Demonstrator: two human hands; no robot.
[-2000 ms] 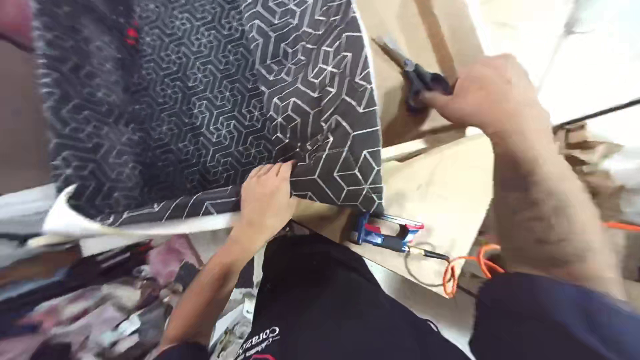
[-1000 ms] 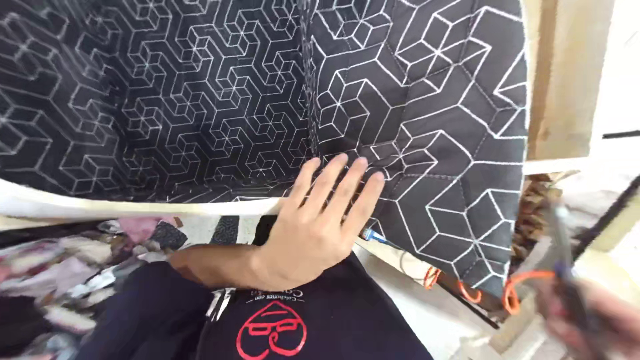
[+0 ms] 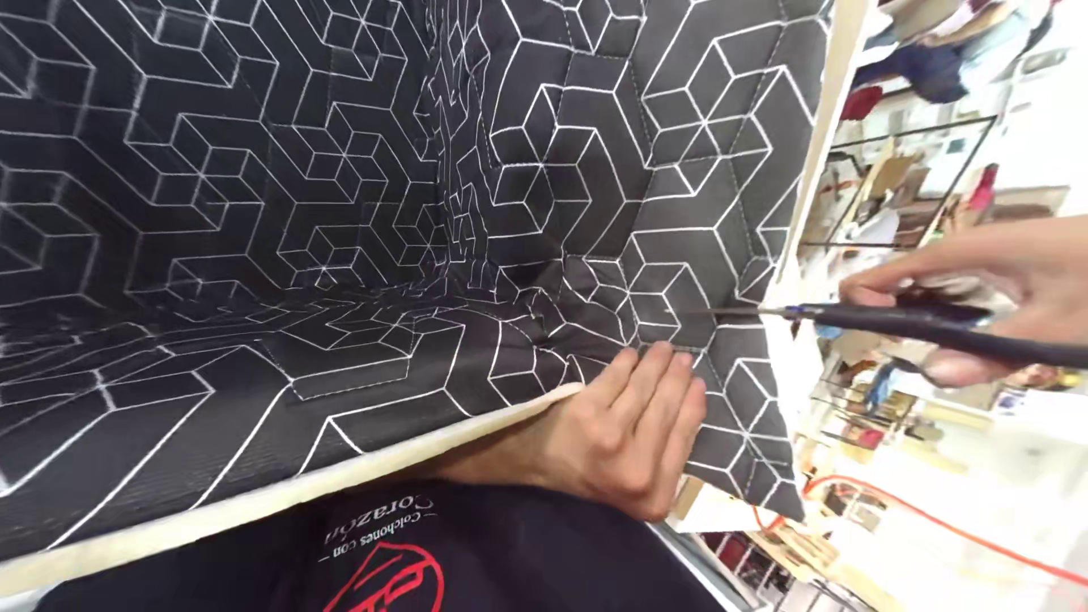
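Note:
Dark quilted fabric (image 3: 586, 170) with a white geometric pattern and a pale padded underside fills most of the view and folds into a corner. My left hand (image 3: 629, 425) lies on it near that corner, fingers extended and close together, pressing against the fabric flap; its forearm passes behind the pale lower edge. On the right, my right hand (image 3: 986, 289) grips dark-handled scissors (image 3: 884, 321) by the handles. Their blades point left and cross the fabric's right edge above my left fingers. Whether the blades are apart is hard to tell.
An orange hose (image 3: 943, 527) curves at the lower right, beyond the flap. Metal racks (image 3: 901, 187) and mixed materials stand farther back on the right. Part of a wooden board (image 3: 688, 501) shows below the flap.
The scissors, blurred at the lower right one second ago, now lie across the fabric's right edge. Two seconds ago a blue tool lay on the board beside the fabric; it is out of sight now.

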